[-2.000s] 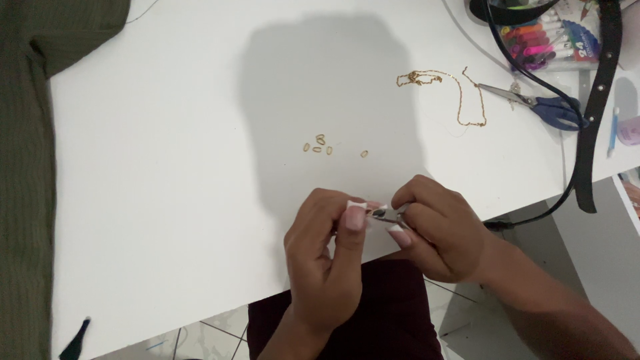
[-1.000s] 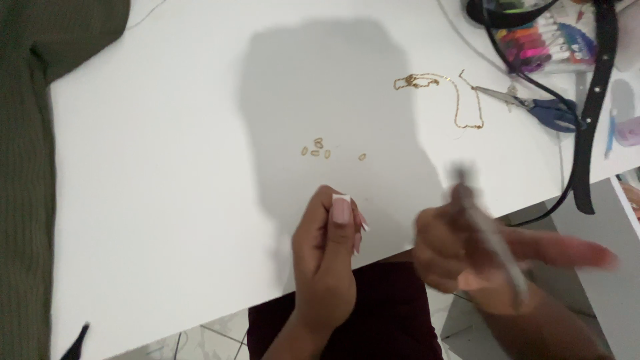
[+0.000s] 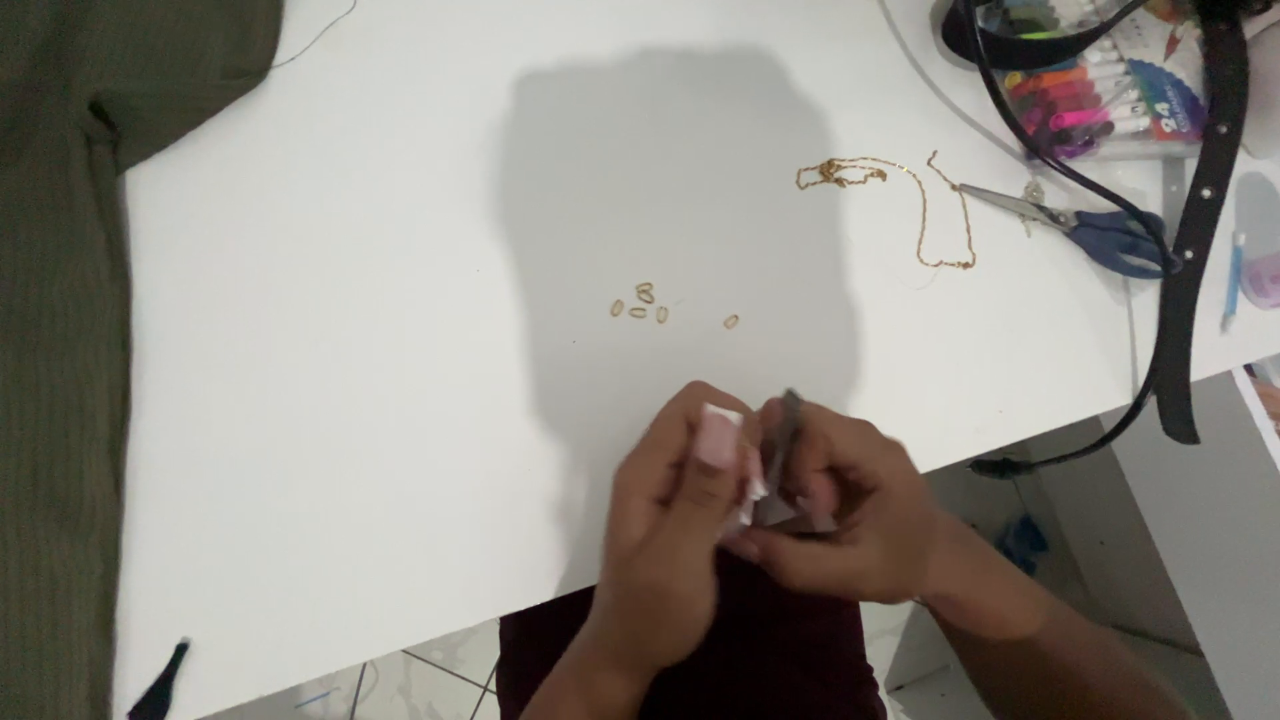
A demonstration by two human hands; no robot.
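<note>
My left hand (image 3: pixel 670 520) is curled at the table's front edge, thumb on top; what its fingertips pinch is hidden. Close beside it, my right hand (image 3: pixel 850 510) holds a slim grey metal tool (image 3: pixel 785 440), blurred, its kind unclear, pointing up between the fingers. Several small gold-coloured oval links (image 3: pixel 638 313) lie in a cluster on the white table beyond my hands, with a single oval link (image 3: pixel 731 321) a little to their right. Farther back on the right lies a thin gold-coloured chain (image 3: pixel 922 210), partly bunched at its left end.
Scissors with blue handles (image 3: pixel 1115 240) touch the chain with their tips. A black belt (image 3: pixel 1205 200) and a black cable (image 3: pixel 1080 170) cross the right side, by a pack of coloured markers (image 3: pixel 1090 100). Dark green ribbed fabric (image 3: pixel 60 400) covers the left edge of the white table (image 3: pixel 300 400).
My right hand, apart from the left one second ago with the tool swung out, is back against my left hand. The links and the chain have stayed in place.
</note>
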